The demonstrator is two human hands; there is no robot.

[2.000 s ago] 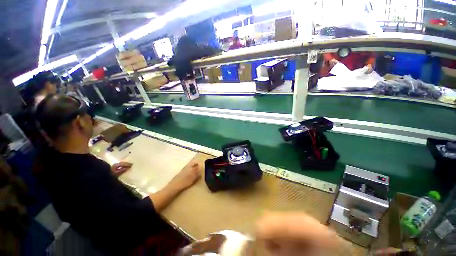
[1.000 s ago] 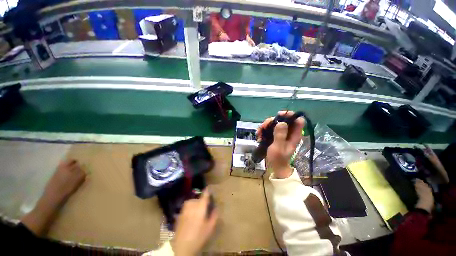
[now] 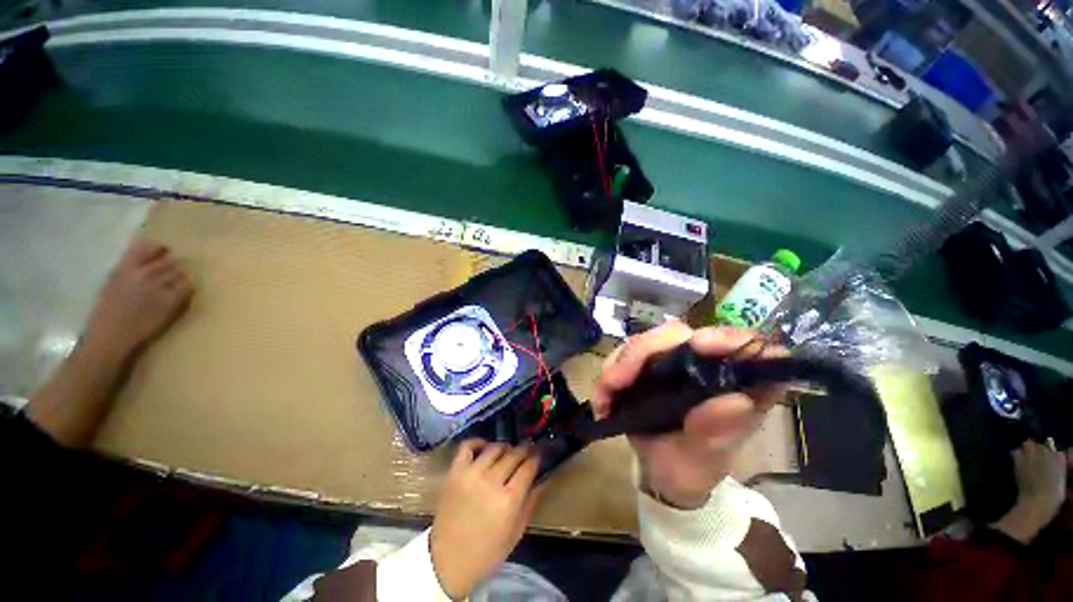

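An opened speaker lies on the cardboard-covered bench in front of me. Its front panel (image 3: 394, 374) is tilted up and carries a round driver (image 3: 460, 356) in a silver-white frame. Red wires (image 3: 542, 379) run down to the rear shell (image 3: 567, 443), with a green spot beside them. My left hand (image 3: 485, 503) rests on the near edge of the rear shell, its fingertips over the black plastic. My right hand (image 3: 694, 423) grips the black electric screwdriver (image 3: 662, 398), held slanted with its front end pointing left over the shell. The bit tip cannot be made out.
Behind the speaker stand a screw feeder (image 3: 654, 261), a green-capped bottle (image 3: 759, 288) and a clear bag (image 3: 865, 323). A black pad (image 3: 841, 441) and yellow sheet (image 3: 919, 443) lie right. Another opened speaker (image 3: 585, 147) sits on the green belt (image 3: 353, 112). Neighbours' hands show at both sides.
The view has tilted down. My right hand has brought the screwdriver down from near the feeder to the shell. The front panel sits turned differently, and my left hand is at the shell's near edge.
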